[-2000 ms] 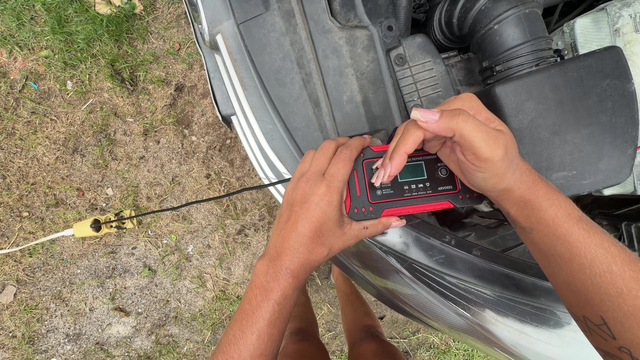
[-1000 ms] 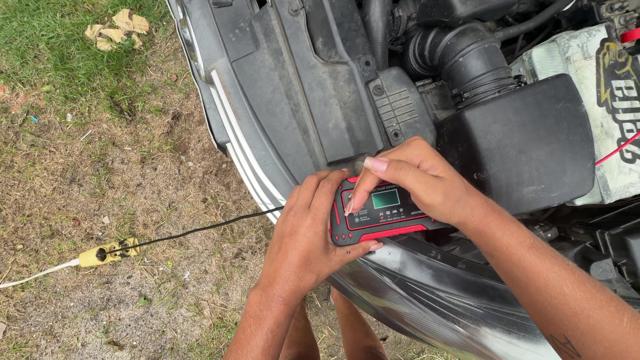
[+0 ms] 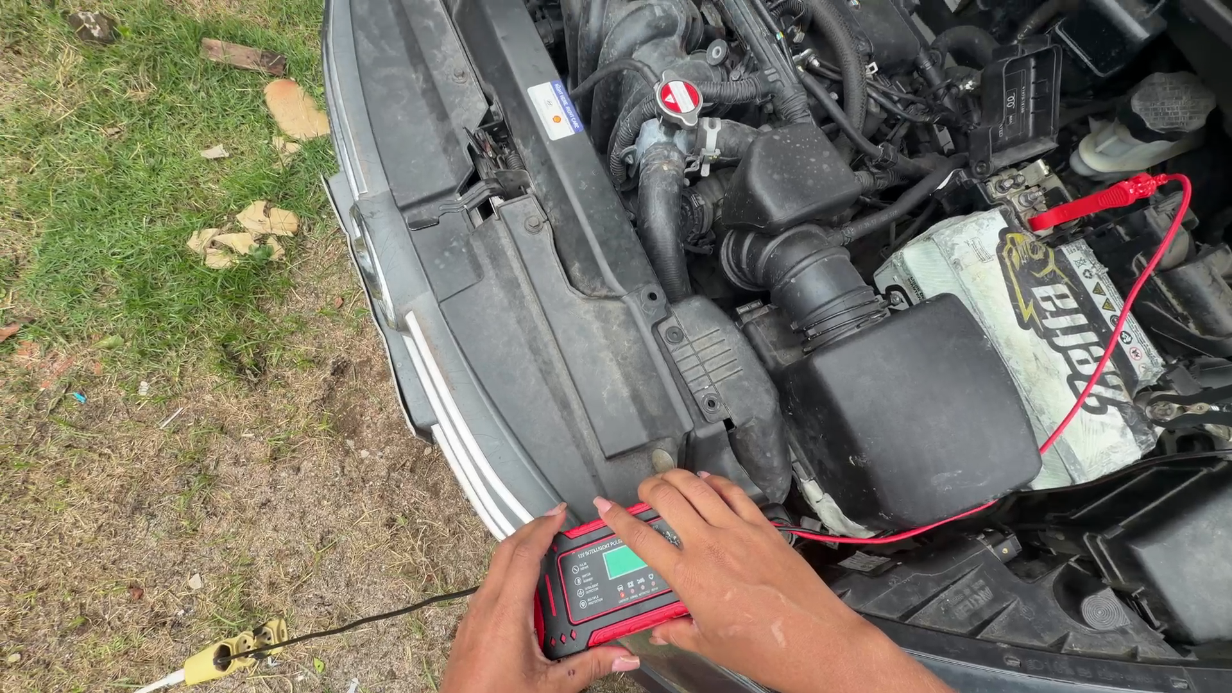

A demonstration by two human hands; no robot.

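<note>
A black and red battery charger (image 3: pixel 606 582) with a lit green display lies at the car's front edge. Its left end is gripped by my left hand (image 3: pixel 515 611), thumb along the lower side. My right hand (image 3: pixel 736 577) holds the other end, fingers over the top and thumb below. A red lead (image 3: pixel 1088 385) runs from the charger's right side to a red clamp (image 3: pixel 1092 200) at a terminal of the white car battery (image 3: pixel 1020 318). The black power cord (image 3: pixel 366 624) leaves the left end and enters a yellow socket block (image 3: pixel 234 654) on the ground.
Around the battery are a black air filter box (image 3: pixel 910 414), a ribbed intake hose (image 3: pixel 804 284) and a radiator cap (image 3: pixel 678 99). The grey front bumper (image 3: pixel 462 433) borders dry grass with scattered leaves (image 3: pixel 245 231). A dark plastic cover (image 3: pixel 1155 549) sits at lower right.
My right hand has moved from pointing over the charger's panel to gripping its right end. My left hand stays on the left end. The view has shifted toward the engine bay, showing the red clamp.
</note>
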